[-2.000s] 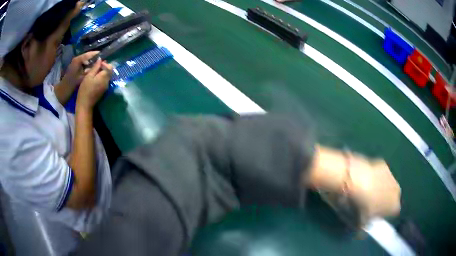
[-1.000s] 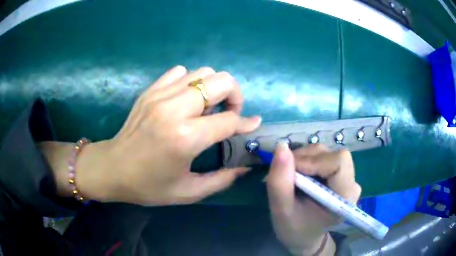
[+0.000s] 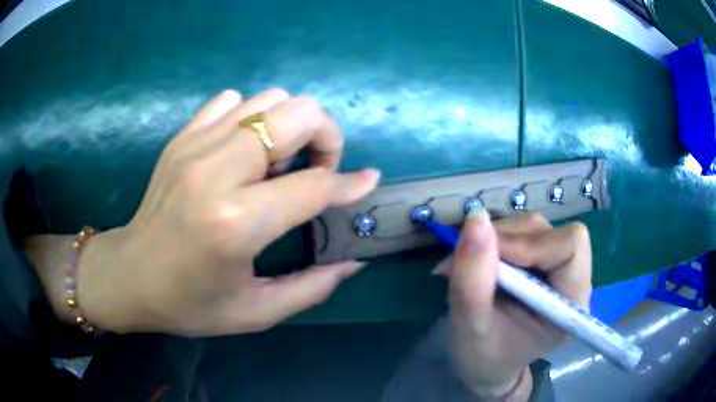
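A grey-brown strip assembly lies slightly tilted on the green worktop, with a row of several shiny round screw heads along it. My left hand holds the strip's left end between thumb and index finger. My right hand grips a white marker pen. Its blue tip touches or is just at the second screw head from the left. My right fingers rest over the strip's lower edge near the middle.
The green worktop has a dark seam behind the strip. A blue bin stands at the right edge. Blue plastic crates show below the worktop at lower right. Part of a dark bar shows at the top right corner.
The pen tip has moved from the leftmost screw head to the second one. The strip and my left hand now appear further left in view.
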